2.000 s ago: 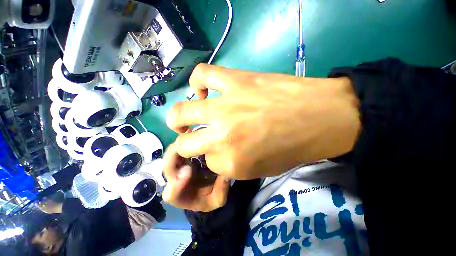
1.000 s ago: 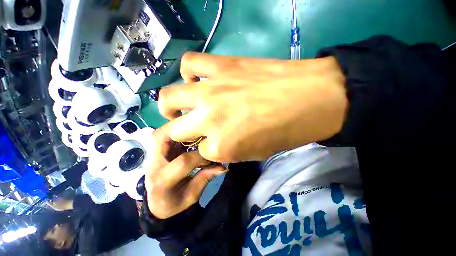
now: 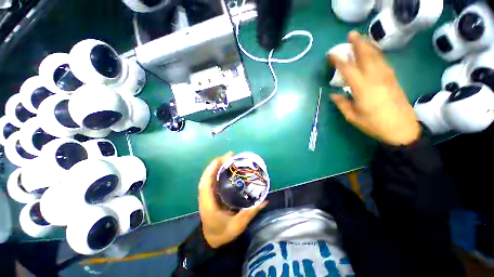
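Note:
My left hand [image 3: 216,219] holds an open white round shell [image 3: 265,169] near the bench's front edge. Its open side faces up and shows red, yellow and black wires and a dark inner part. My right hand [image 3: 379,97], blurred, is at the right with its fingers spread over a small white part [image 3: 341,57] on or just above the bench. Whether the fingers grip that part cannot be told.
A hand screwdriver [image 3: 315,127] lies between the hands. A grey-white screw feeder [image 3: 189,48] stands at the back, with a curled white cable [image 3: 275,81] beside it. White cameras crowd the left [image 3: 89,181] and right [image 3: 468,108]. A black cylinder hangs above.
The view has turned and widened. My hands, earlier close together over the work, are now apart: the right is out at the white part, and the left holds the shell with its wires showing.

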